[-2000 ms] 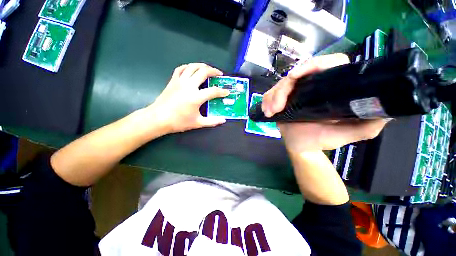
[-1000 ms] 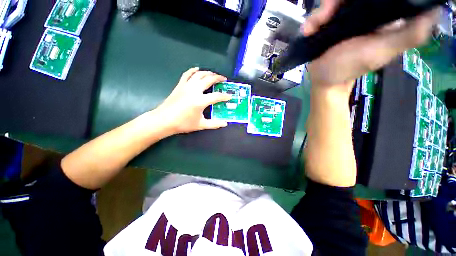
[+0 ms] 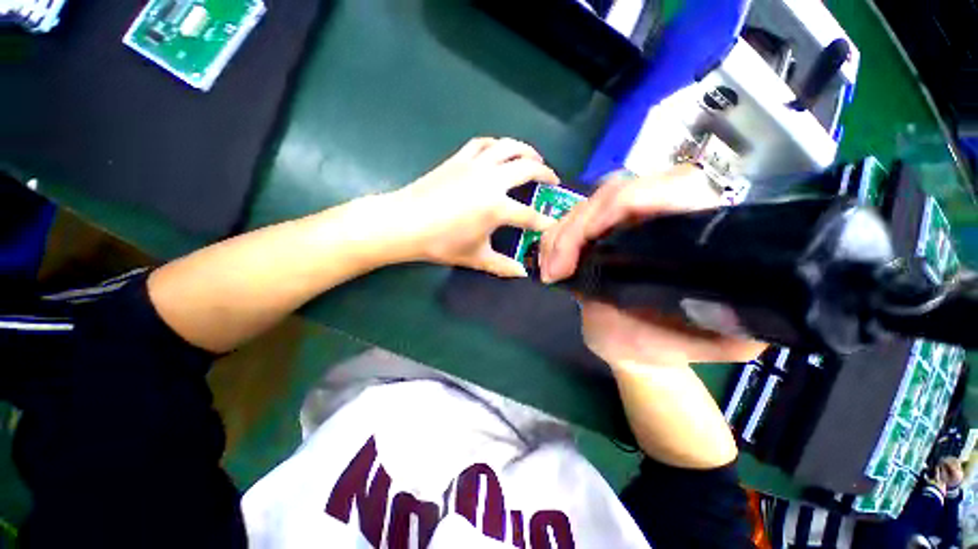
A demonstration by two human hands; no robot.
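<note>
A green circuit board with a white edge [image 3: 556, 201] lies on the black work mat [image 3: 504, 311], mostly covered by my hands. My left hand [image 3: 472, 204] holds it by its left side, fingers spread over the far and near edges. My right hand [image 3: 643, 268] is closed around the black electric screwdriver [image 3: 708, 263], which lies nearly level with its cord end to the right. Its front end is over the board; the tip is hidden by my fingers. The second board is not visible, hidden by my right hand and the screwdriver.
The blue and white screw feeder [image 3: 686, 118] stands behind my right hand. A black tray [image 3: 584, 43] is at the back. A board [image 3: 198, 38] lies on the left mat [image 3: 161, 129]. Edge-on boards [image 3: 759, 397] and rows of green boards [image 3: 912, 418] are at right.
My right hand has brought the screwdriver from the feeder down and left to the board by my left hand. The whole view has turned and shifted.
</note>
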